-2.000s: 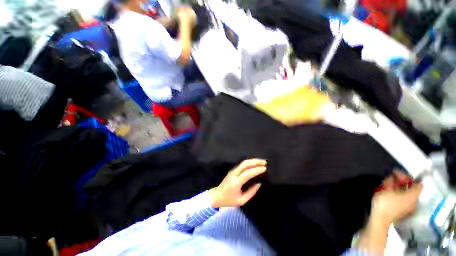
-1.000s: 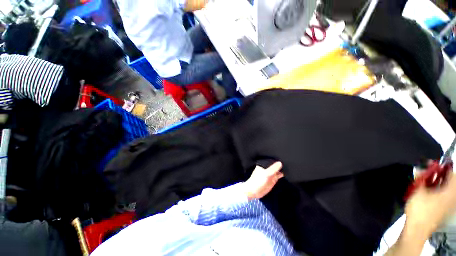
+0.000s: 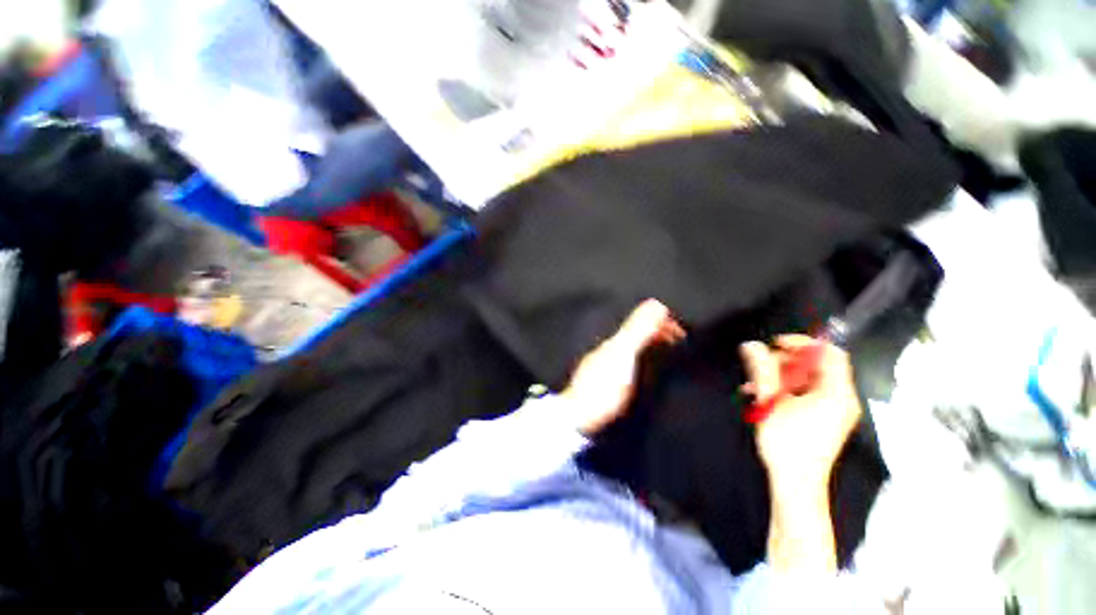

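Observation:
The large black fabric garment piece (image 3: 709,216) lies over the table edge and drapes down over my lap. My left hand (image 3: 621,366) pinches the cloth near its lower edge at the centre. My right hand (image 3: 808,402) is closed around the red loop handles of the scissors (image 3: 798,368), over the dark cloth to the right of my left hand. The image is blurred; the blades mostly do not show clearly, only a pale glint by the fingers.
A yellow-brown board (image 3: 643,114) lies on the table beyond the cloth. A blue plastic crate (image 3: 391,284) holds dark cloth beside my lap. A red stool (image 3: 361,240) and a person in a light shirt (image 3: 210,90) are at upper left. Another blue crate (image 3: 216,354) is at left.
My right hand has moved left with the scissors, from the far right to near my left hand. My left hand still holds the cloth. The whole view has shifted and blurred.

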